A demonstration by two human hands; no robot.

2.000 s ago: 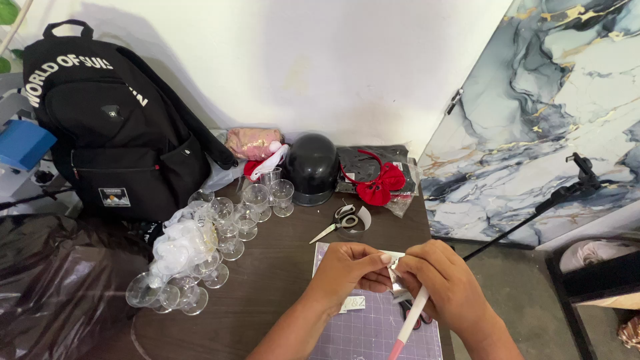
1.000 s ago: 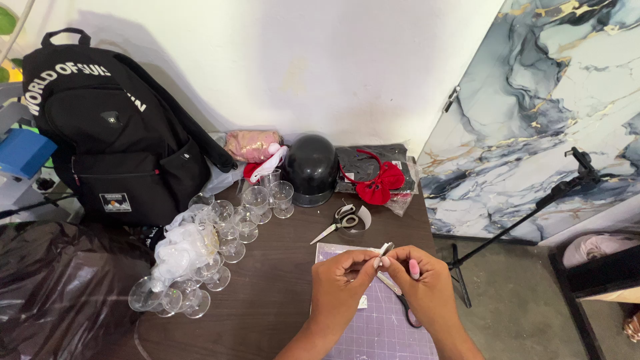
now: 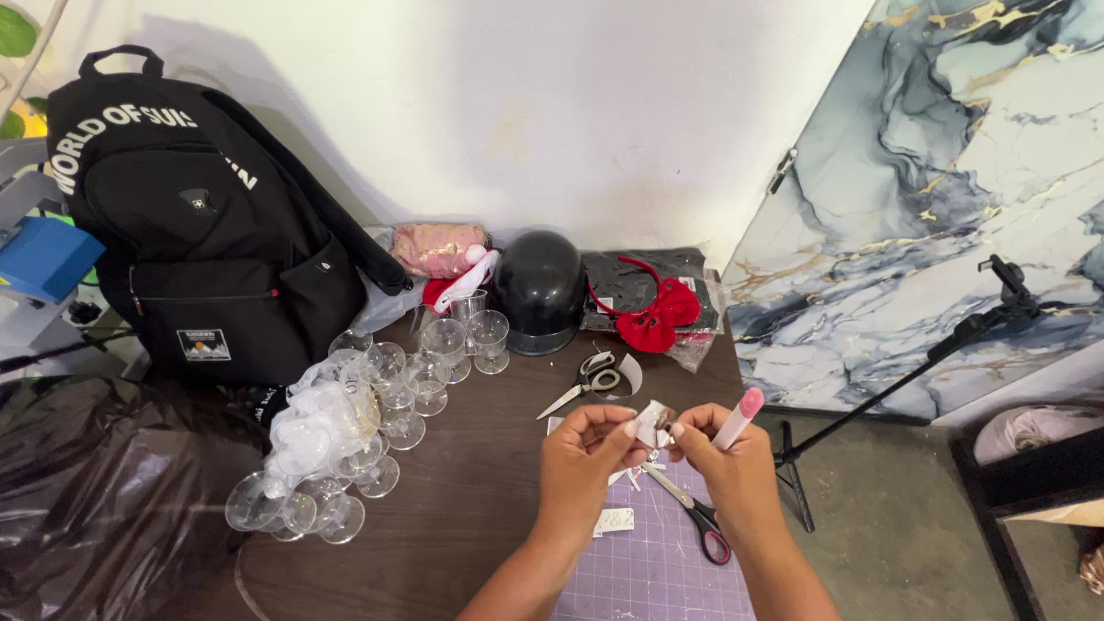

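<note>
My left hand [image 3: 593,448] pinches one side of a small piece of white sticker or paper [image 3: 654,424] above a purple gridded cutting mat [image 3: 660,552]. The fingers of my right hand [image 3: 729,448] hold its other side, and a white pen with a pink cap [image 3: 738,418] rests in the same hand. Below the hands, scissors with black and pink handles [image 3: 703,517] lie on the mat. Near them are small paper scraps and a white strip with lettering [image 3: 615,521]. Black-handled scissors [image 3: 586,381] lie on the table beyond, beside a curled clear strip [image 3: 628,378].
Clear stemmed glasses [image 3: 427,379] and white netting [image 3: 323,423] stand left of the mat. Behind are a black rounded helmet-like object [image 3: 538,293], a red bow headband [image 3: 660,315] and a black backpack [image 3: 207,233]. A black stand [image 3: 897,371] is at the right.
My hands now hold the small white piece higher and more spread out than a second ago. The pen stayed in my right hand; it pointed toward me two seconds ago and now points up and away.
</note>
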